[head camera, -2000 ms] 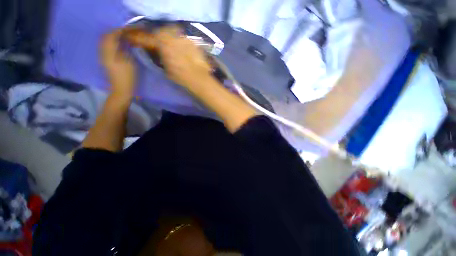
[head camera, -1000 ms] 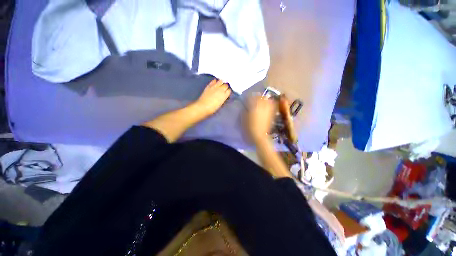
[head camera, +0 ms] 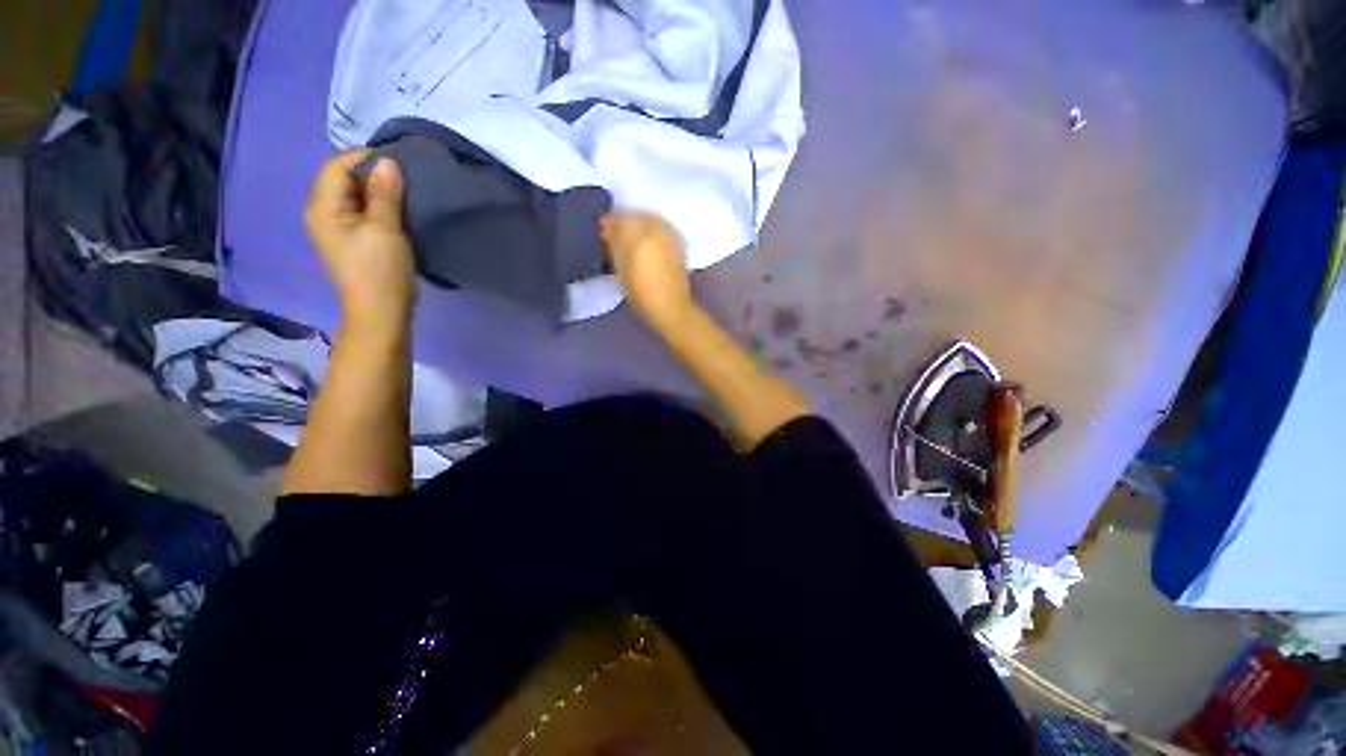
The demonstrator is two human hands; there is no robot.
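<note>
A pale blue-white garment body (head camera: pixel 664 163) with dark strips lies bunched at the top centre of the purple table. Its dark grey panel (head camera: pixel 480 222) is lifted at the near side. My left hand (head camera: pixel 362 236) pinches the panel's left end between thumb and fingers. My right hand (head camera: pixel 645 263) grips the panel's right part near a pale edge. The steam iron (head camera: pixel 952 428) rests at the table's right front, pointed end away from me, with its wooden handle (head camera: pixel 1004 443) up. No hand touches the iron.
The purple pressing table (head camera: pixel 886 163) has a brownish scorched area and dark spots. Dark and pale cloth heaps (head camera: pixel 244 369) lie beyond its left and front edges. A pale table (head camera: pixel 1299 502) with a blue edge stands at the right. A cord (head camera: pixel 1063 694) runs from the iron toward the lower right.
The iron was released and now stands at the right. My right hand has moved left onto the grey panel. Both hands have lifted the panel, which lay flat, and the garment is more bunched.
</note>
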